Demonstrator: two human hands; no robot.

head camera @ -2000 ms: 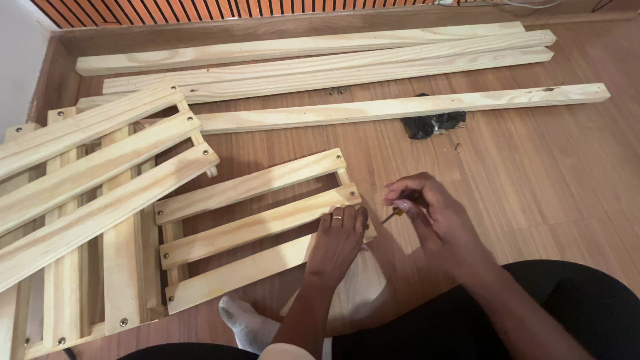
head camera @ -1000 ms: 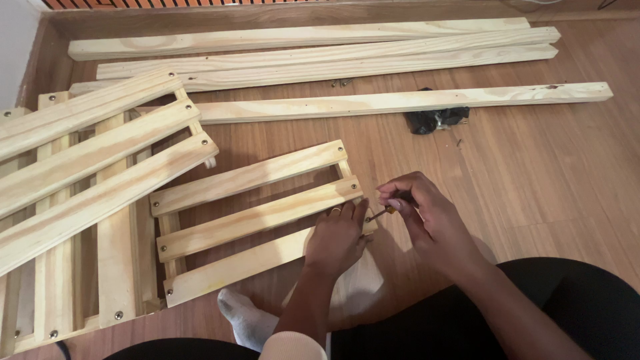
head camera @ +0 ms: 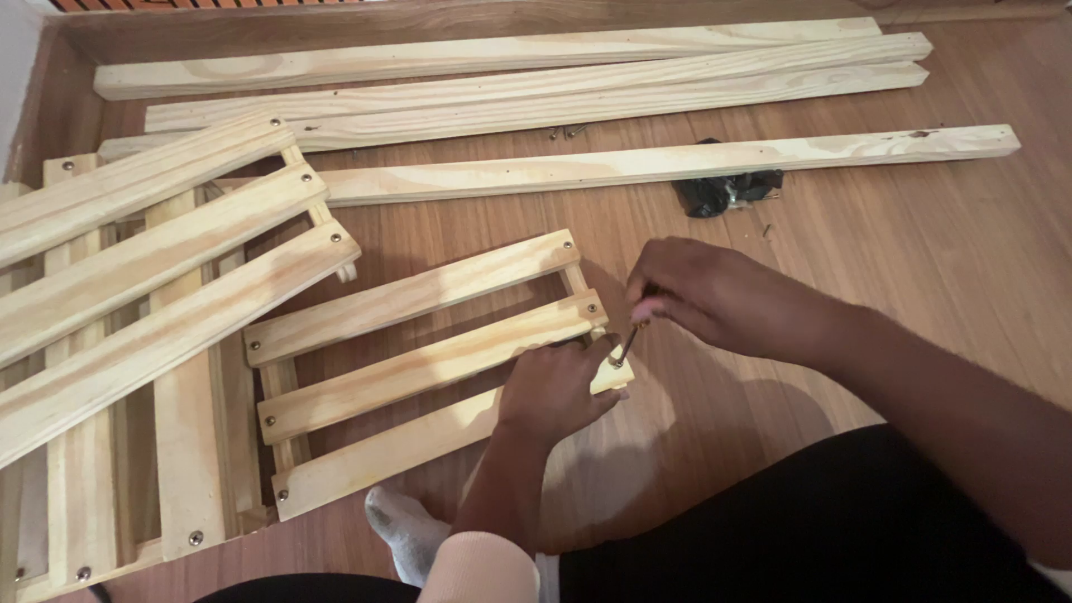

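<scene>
A small slatted pine frame (head camera: 431,360) lies on the wood floor, its slats screwed to two cross battens. My left hand (head camera: 559,388) presses down on the right end of its nearest slat, with fingers around the slat. My right hand (head camera: 691,289) grips a screwdriver (head camera: 630,343) by its handle, mostly hidden in the fingers. The tool's shaft slants down to a screw (head camera: 618,363) at that slat's right end, close to my left fingertips.
Larger slatted pine panels (head camera: 184,335) are stacked at the left. Several long pine bars (head camera: 536,176) lie beyond the frame. Loose screws (head camera: 568,132) and a torn black plastic bag (head camera: 716,194) are near them. A socked foot (head camera: 406,532) rests below the frame.
My right hand has come closer to the slat's end, and the screwdriver now stands more upright over the screw. My left hand stays on the slat.
</scene>
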